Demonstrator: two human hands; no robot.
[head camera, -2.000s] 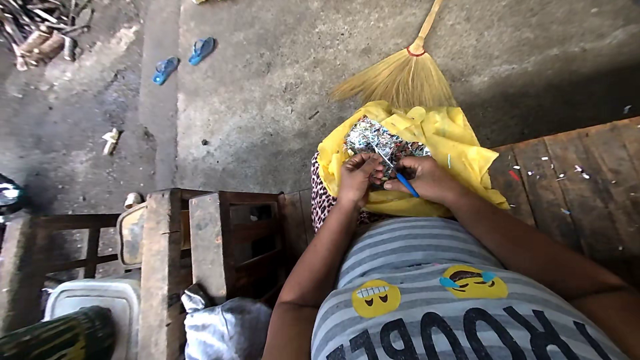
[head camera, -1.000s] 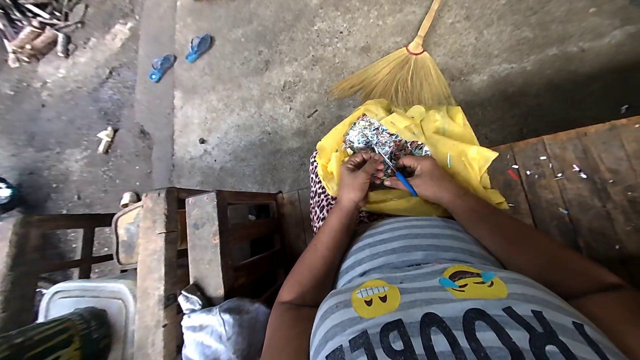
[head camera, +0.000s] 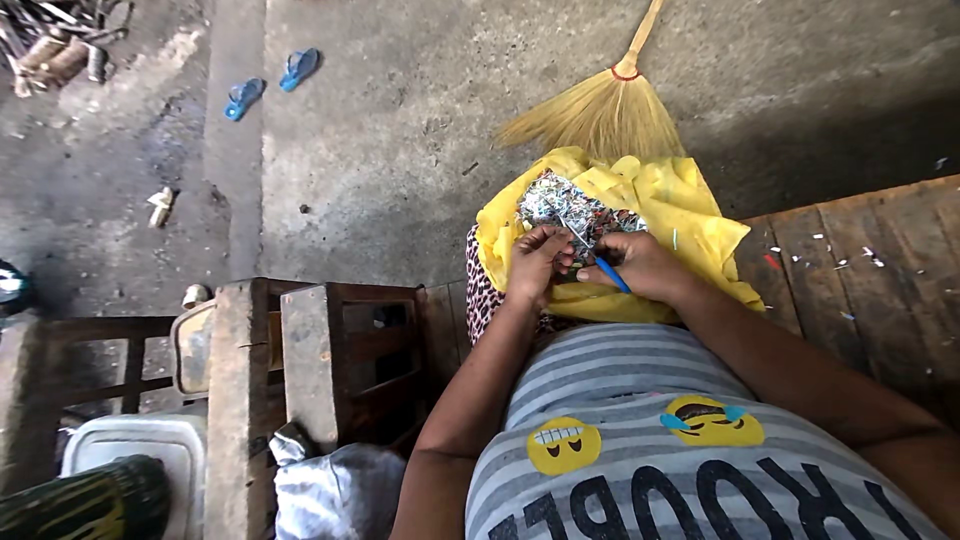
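Note:
A yellow plastic bag (head camera: 675, 210) lies spread over my lap, holding a heap of finely cut paper or plastic shreds (head camera: 555, 199). My right hand (head camera: 637, 262) grips a pair of scissors (head camera: 613, 274) with a blue handle, whose blades point up and left over the shreds. Close to the blade tips is my left hand (head camera: 538, 262), its fingers pinched together; whatever small piece they hold is too small to make out. Leopard-print cloth (head camera: 480, 281) shows beneath the bag's left side.
A straw broom (head camera: 607, 109) lies on the concrete floor beyond the bag. Blue flip-flops (head camera: 300, 69) are at the upper left. White scraps dot the wooden bench (head camera: 885, 270) on the right. At the lower left are wooden railings (head camera: 311, 360), a white plastic lid (head camera: 187, 465) and a grey cloth bundle (head camera: 337, 495).

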